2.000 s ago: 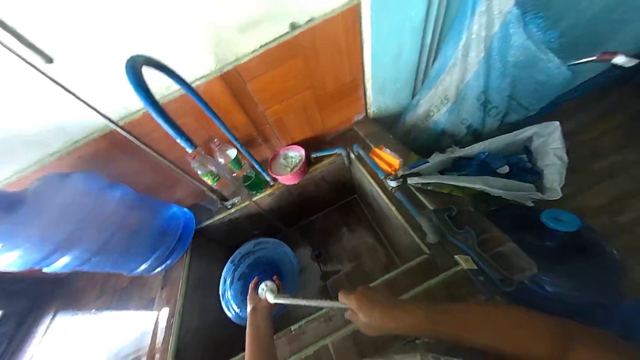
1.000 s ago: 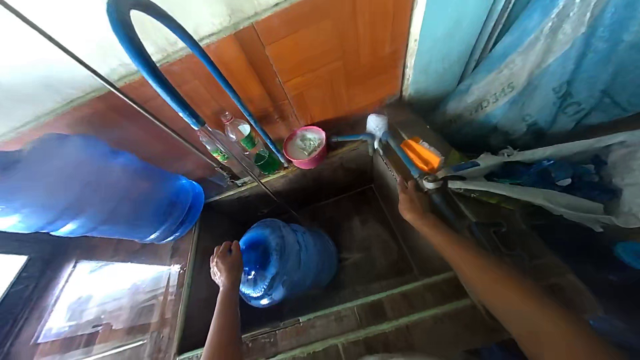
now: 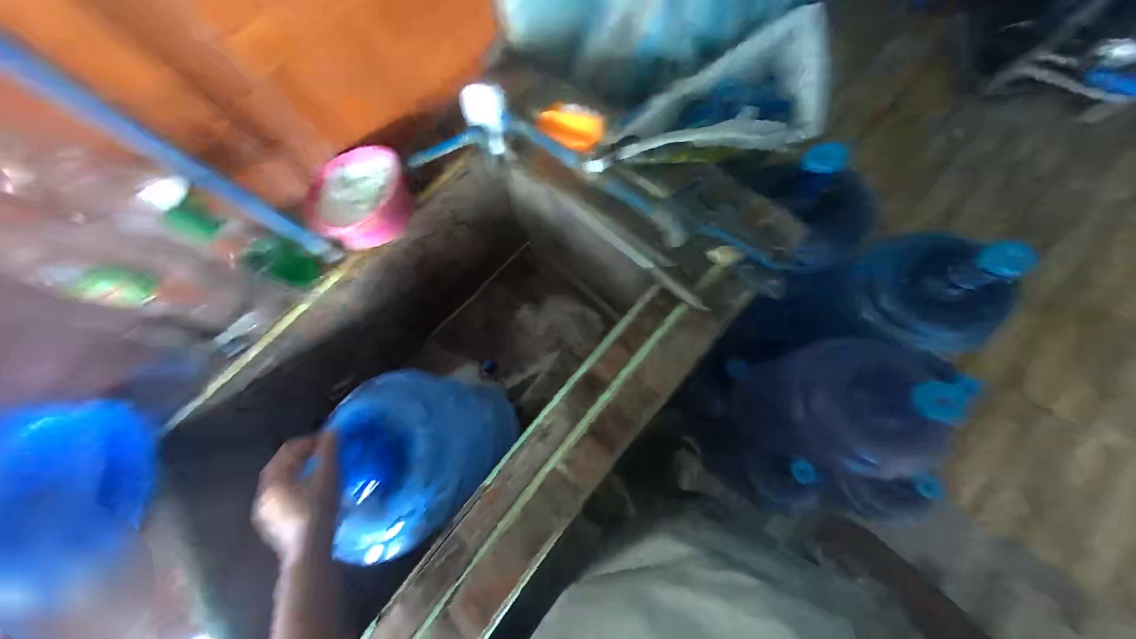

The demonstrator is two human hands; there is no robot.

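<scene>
A translucent blue water jug (image 3: pixel 426 461) lies tilted in the dark tiled sink (image 3: pixel 532 328), its neck turned to the left. My left hand (image 3: pixel 297 497) has its fingers closed around the neck. The right hand cannot be made out; a blurred dark shape at the lower right may be part of that arm. A white round-ended object (image 3: pixel 484 106), blurred, is at the blue water pipe behind the sink's far corner.
A pink bowl (image 3: pixel 359 197) and green-labelled bottles stand along the back ledge. Another blue jug (image 3: pixel 71 497) is at the left. Several capped jugs (image 3: pixel 941 288) crowd the floor beyond the tiled sink wall (image 3: pixel 568 444).
The white-ended stick, earlier held over the jug by both hands, is out of them. My right hand, at the pipe a second ago, has left it. The view has swung toward the floor at the right.
</scene>
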